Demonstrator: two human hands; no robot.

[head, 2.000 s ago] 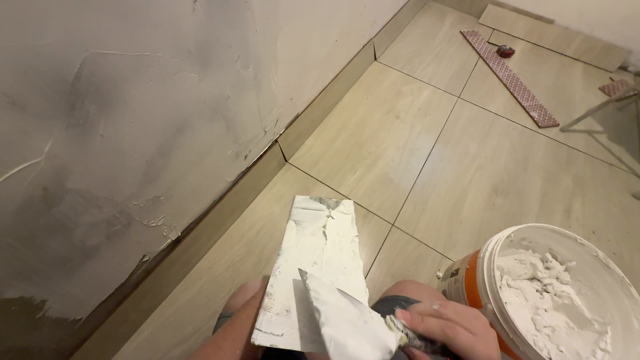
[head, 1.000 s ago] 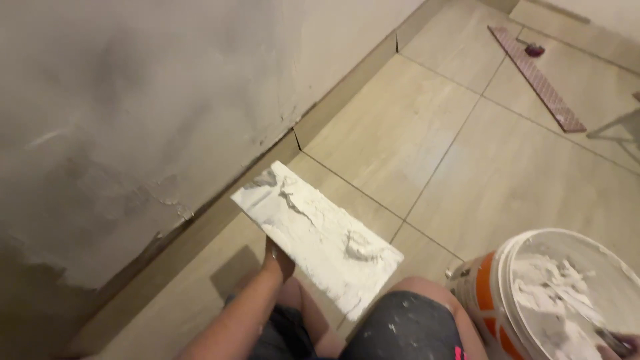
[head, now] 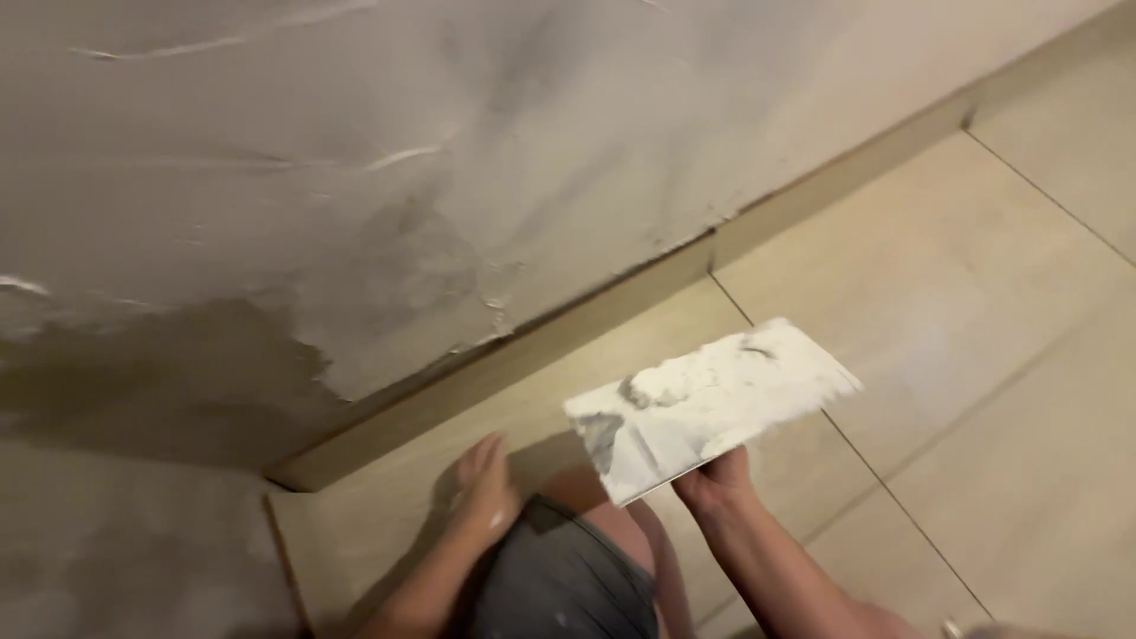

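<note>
A rectangular plastering trowel [head: 657, 453], held face up, carries a thick, uneven layer of white plaster [head: 728, 382]. My right hand [head: 723, 479] grips it from beneath; its handle is hidden. To the left, my left hand [head: 484, 484] is low over the floor tiles beside my knee, blurred, with nothing visible in it and a white smear near its wrist. The grey wall [head: 550, 160] beyond both hands has a smoothed coat with ridges and a darker patch [head: 177, 364] low at the left. The putty knife is out of view.
A tile skirting [head: 621, 302] runs along the foot of the wall to a corner at the lower left. Large beige floor tiles [head: 976, 293] with dark joints extend to the right. My knees and grey shorts [head: 559, 577] are close below the trowel.
The trowel has passed from my left hand to my right. My left hand is now free at the left. The putty knife and plaster bucket have left view as the view swung left.
</note>
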